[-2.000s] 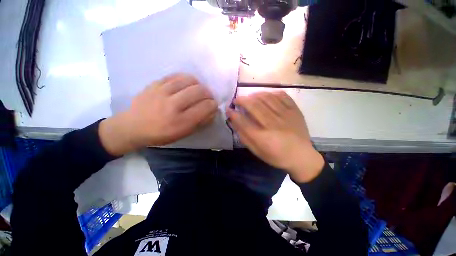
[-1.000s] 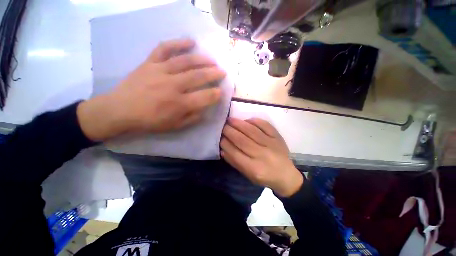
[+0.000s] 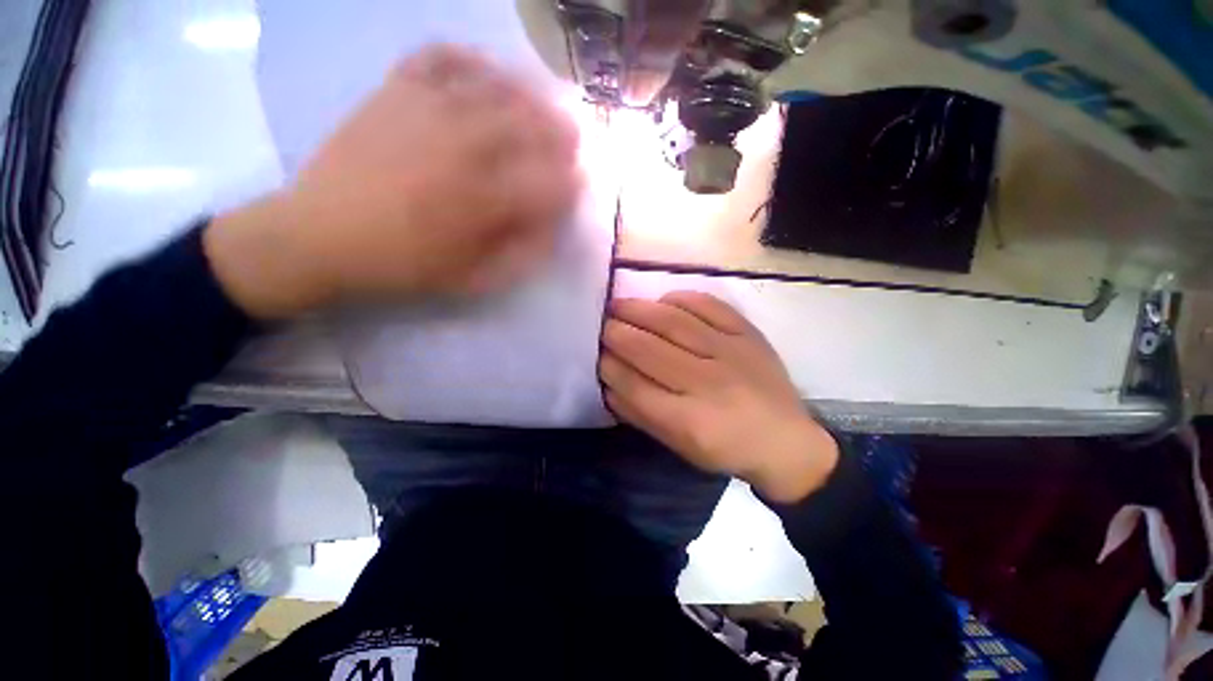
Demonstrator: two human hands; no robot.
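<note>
A pale fabric panel (image 3: pixel 466 357) lies on the table with its dark right edge in line with the needle area. My left hand (image 3: pixel 426 180), blurred, is over the panel's upper part; whether it grips cloth cannot be told. My right hand (image 3: pixel 705 386) lies at the panel's lower right edge, its fingertips touching that edge and partly hidden at it. The presser foot and needle area (image 3: pixel 609 117) is washed out by the bright lamp, ahead of my hands.
The sewing machine head (image 3: pixel 1051 87) hangs over the upper right. A dark fabric square (image 3: pixel 878 180) lies right of the needle. Dark-edged stacked panels (image 3: pixel 40 146) lie at far left. Blue crates (image 3: pixel 206 619) and pink-white strips (image 3: pixel 1181 585) are below the table edge.
The panel has moved forward along the needle line and turned; its lower left corner now looks rounded. My left hand has moved forward over it. My right hand stays at the right edge.
</note>
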